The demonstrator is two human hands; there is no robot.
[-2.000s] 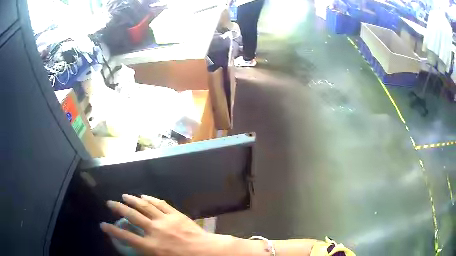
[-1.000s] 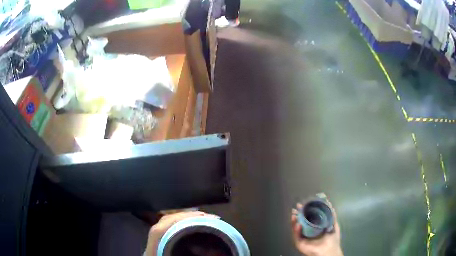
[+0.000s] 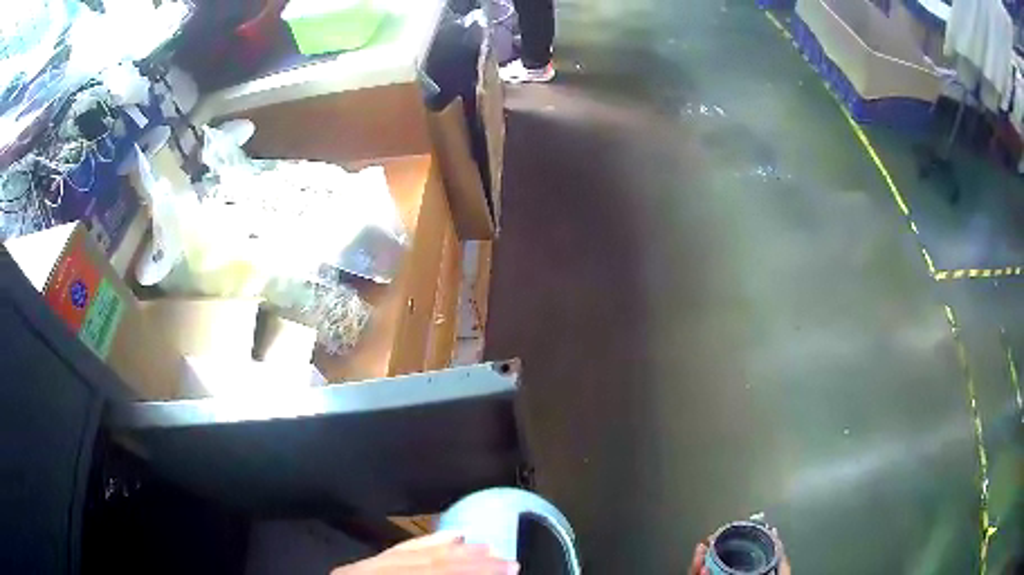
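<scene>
My left hand [image 3: 432, 556] is at the bottom edge, partly cut off, with its fingers on a pale blue jug or mug [image 3: 481, 519]. The loop handle is on its right side. My right hand [image 3: 783, 562] is at the bottom edge further right, mostly cut off. It holds a small dark round cup or lid [image 3: 743, 549], its open side up. The two things are apart. A dark grey metal cabinet [image 3: 51, 416] is at the left with its door or drawer front [image 3: 337, 444] standing out behind the jug.
A large open carton [image 3: 337, 124] with white bags and cloth stands beyond the cabinet. A smaller box [image 3: 84, 298] with an orange and green label is at its left. A person's leg and shoe [image 3: 528, 72] are at the top. A beige bin [image 3: 865, 51] is at the upper right.
The hand first reached into the cabinet; then the jug and the cup or lid appeared in the hands. Since then, the jug has turned, showing its handle, and the cup or lid is lower in view.
</scene>
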